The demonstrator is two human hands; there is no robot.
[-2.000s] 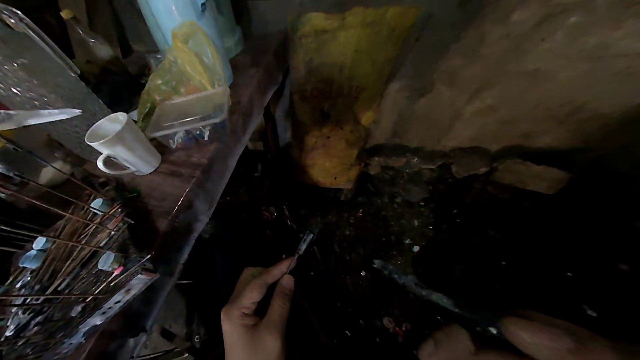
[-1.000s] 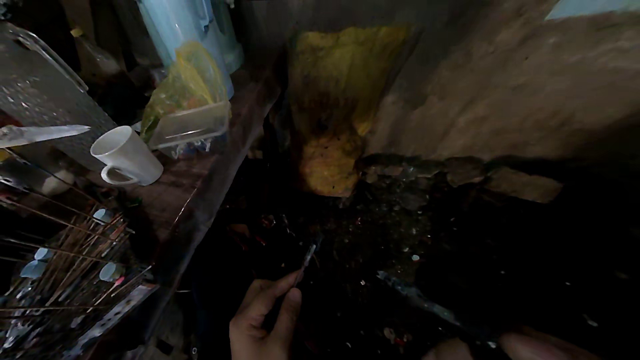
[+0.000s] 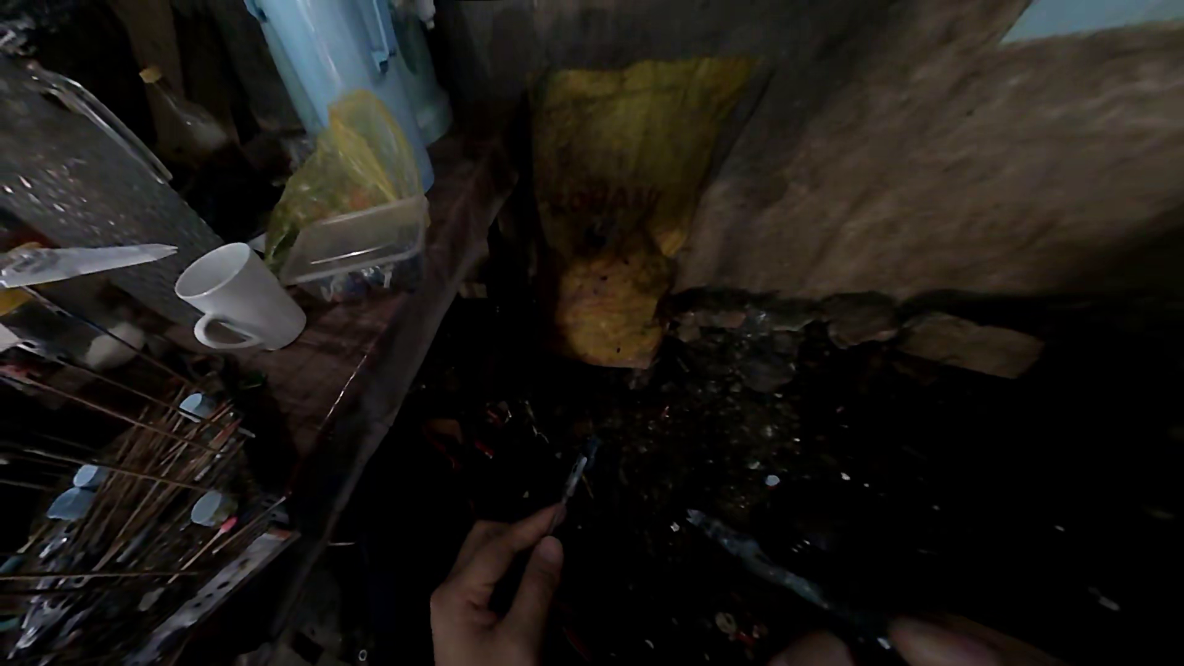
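At the bottom centre, my left hand (image 3: 499, 583) pinches a small, thin piece (image 3: 577, 476) between thumb and forefinger; its pale tip points up, and its material cannot be told. My right hand (image 3: 888, 643), partly cut off by the bottom edge, grips the lower end of a long narrow tool (image 3: 758, 560) with a rough, stained surface. The tool slants up and left toward my left hand, apart from the small piece. Its handle is hidden by my fingers and the dark.
Left, a wooden table (image 3: 356, 370) bears a white mug (image 3: 242, 298), a clear plastic box (image 3: 356, 242), a yellow plastic bag (image 3: 361, 157) and many thin sticks (image 3: 153, 462). A yellow sack (image 3: 620, 185) lies against the wall (image 3: 925, 166). Debris and a brick (image 3: 971, 344) lie on the dark floor.
My left hand and its thin piece have moved slightly right and down since the oldest frame. My right hand has dropped lower, showing less of itself. Both grips persist.
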